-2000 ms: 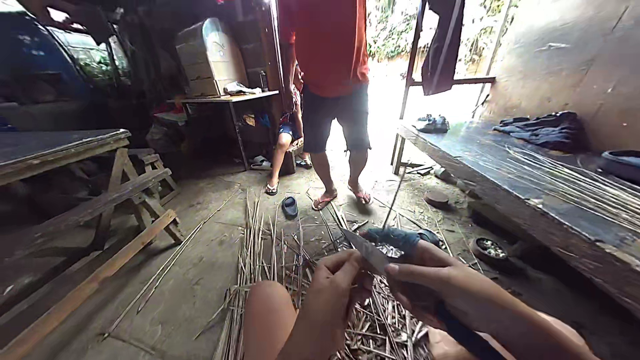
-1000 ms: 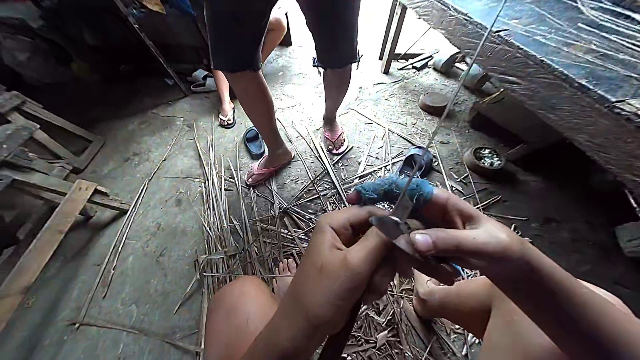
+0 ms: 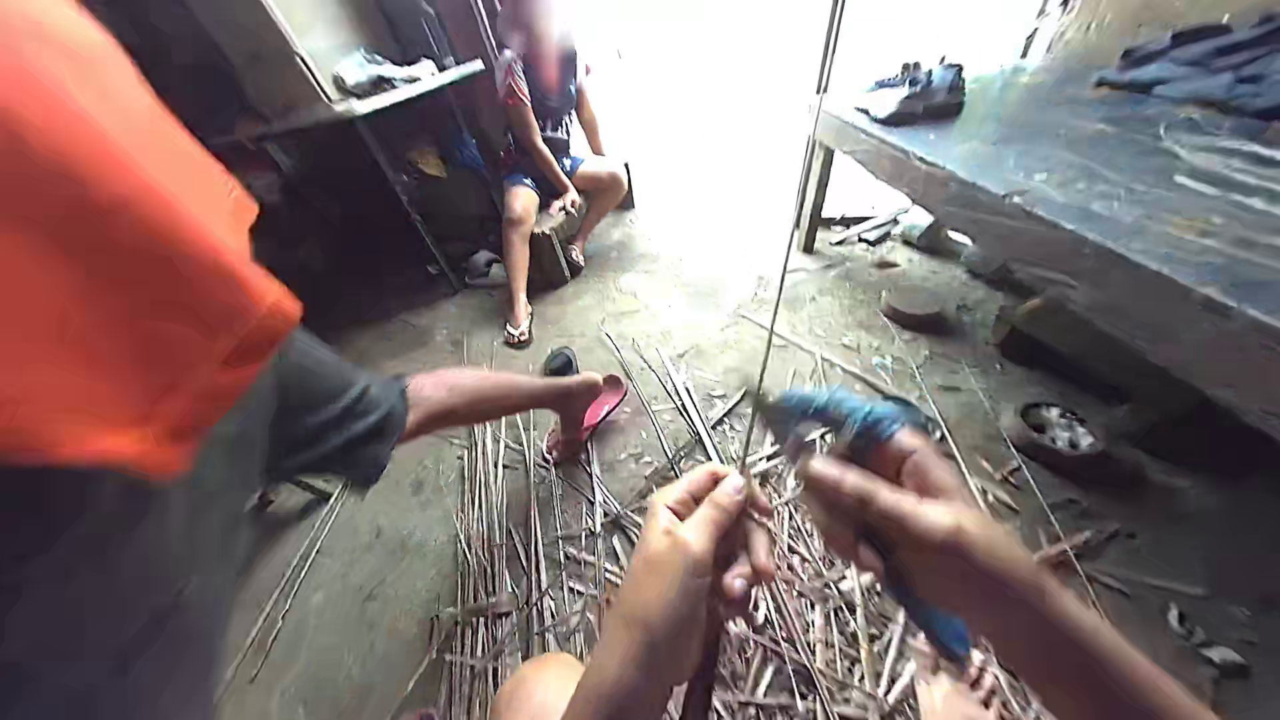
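Note:
My left hand [image 3: 695,560] pinches a long thin stick [image 3: 785,280] that rises upward out of the top of the view. To its right, my right hand [image 3: 900,510] is blurred and curled around a dark handle, likely the knife seen earlier; its blade is not clear now. A blue wrapping [image 3: 850,410] covers the index finger of my right hand, close beside the stick. Cut pieces and shavings [image 3: 830,620] lie on the floor under both hands, and a bundle of long thin sticks [image 3: 490,520] lies to the left of them.
A person in an orange shirt [image 3: 120,260] stands close at the left, one foot in a pink flip-flop [image 3: 604,402]. Another person [image 3: 550,150] sits at the back. A long table [image 3: 1060,200] stands at the right, a round bowl [image 3: 1060,430] on the floor near it.
The person in orange has moved to the left and nearer. My right hand has come away from my left hand, where both were together at the knife. The view has tilted up.

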